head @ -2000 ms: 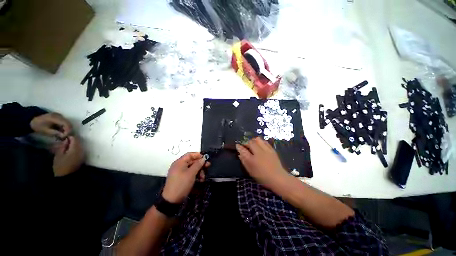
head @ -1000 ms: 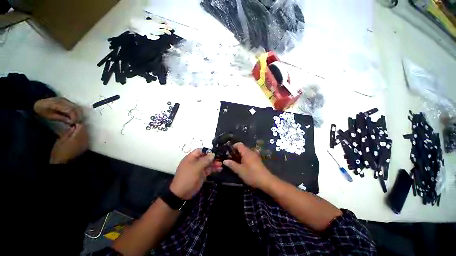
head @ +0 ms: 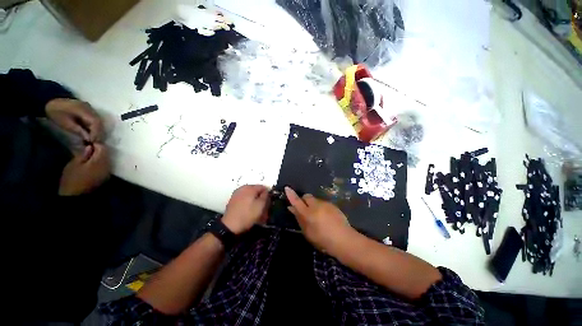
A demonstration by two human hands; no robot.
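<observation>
My left hand (head: 247,207) is at the lower left edge of the black mat (head: 313,149), fingers closed around a small dark piece, probably a black strap tab, mostly hidden. My right hand (head: 319,219) lies just right of it, index finger extended against the same dark piece; whether it grips anything is unclear. A pile of small white washer-like pieces (head: 375,173) lies on the right half of the mat. Brownish worn marks show near the mat's middle.
Tabs dotted with white lie in two heaps (head: 471,194) at right, near a blue-tipped pen (head: 440,226) and phone (head: 507,255). A red and yellow tape dispenser (head: 367,105) is behind the mat. Plain black tabs (head: 182,57) lie back left. A neighbour's hands (head: 83,143) are at left.
The view has shifted. The long dark bar seen on the mat earlier no longer shows there. My hands have come together at the mat's left front edge, and my right index finger has straightened.
</observation>
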